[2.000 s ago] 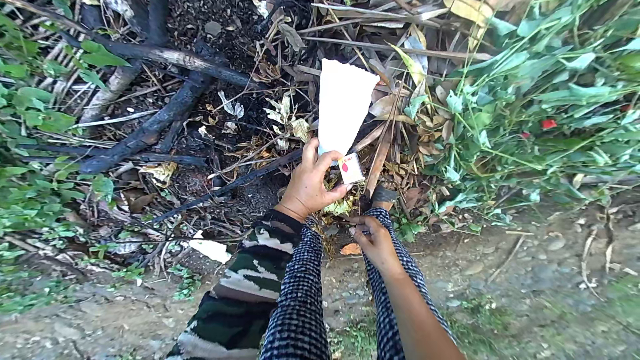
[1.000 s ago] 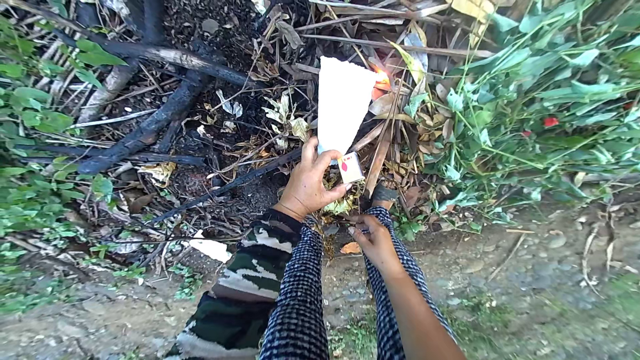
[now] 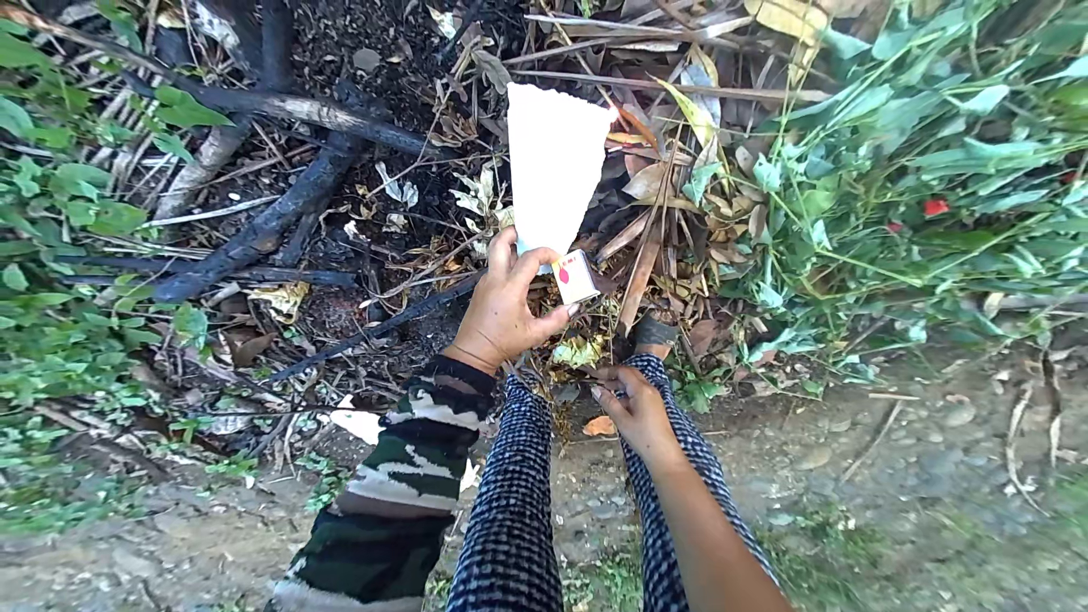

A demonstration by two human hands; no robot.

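My left hand [image 3: 510, 306], below a camouflage sleeve, grips a small matchbox [image 3: 575, 277] and the narrow lower end of a white sheet of paper or card [image 3: 554, 166]. The sheet's far right corner glows orange beside dry leaves [image 3: 650, 183]; whether flame is on the sheet or behind it is hard to tell. My right hand [image 3: 633, 408] is near my right shin, its thumb and fingers close together; whether it holds something thin I cannot tell.
Charred branches [image 3: 255, 217] lie over dark ash at the left. Green leafy plants [image 3: 918, 187] grow at the right, others [image 3: 93, 187] at the far left. Dirt ground with small stones [image 3: 850, 459] runs along the bottom. My legs in checked trousers [image 3: 514, 501] stand between my arms.
An orange glow showed at the sheet's far right corner one second ago, absent two seconds ago; it is smaller now. Both hands have stayed almost in place.
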